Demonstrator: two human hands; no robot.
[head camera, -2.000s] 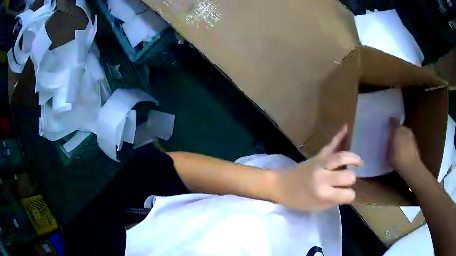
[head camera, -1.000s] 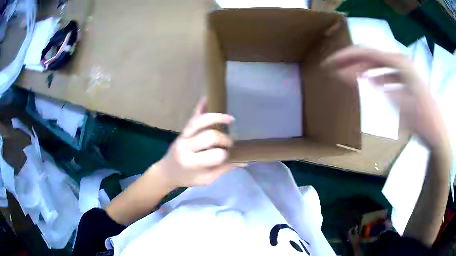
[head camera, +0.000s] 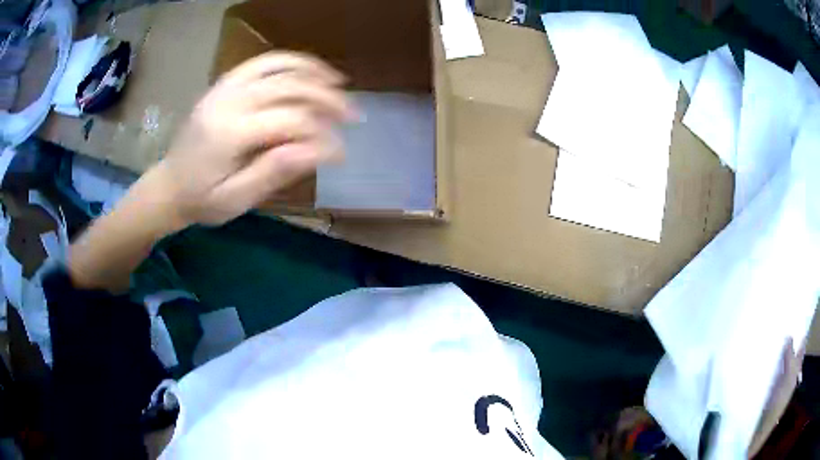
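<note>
An open cardboard carton (head camera: 442, 135) stands on the bench, its top towards me. A flat white foam pad (head camera: 387, 153) lies on its floor. My left hand (head camera: 261, 135) is blurred, empty and open over the carton's left side, hiding part of its wall and rim. Long white foam strips (head camera: 773, 207) fan over the bench's right end and hang down. My right hand (head camera: 780, 395) is at the lower right by the hanging strips, mostly covered by white sheet; whether its fingers grip a strip cannot be told.
Overlapping white foam sheets (head camera: 611, 135) lie right of the carton on the cardboard bench cover (head camera: 503, 180). A small dark bundle (head camera: 105, 78) and curled white material (head camera: 45, 63) are at the far left. Loose white pieces lie below the bench at left, over the green floor.
The view has shifted right, so the carton now shows further left. My left hand has risen from the carton's near left edge. My right hand has moved from the carton's right side to the hanging strips.
</note>
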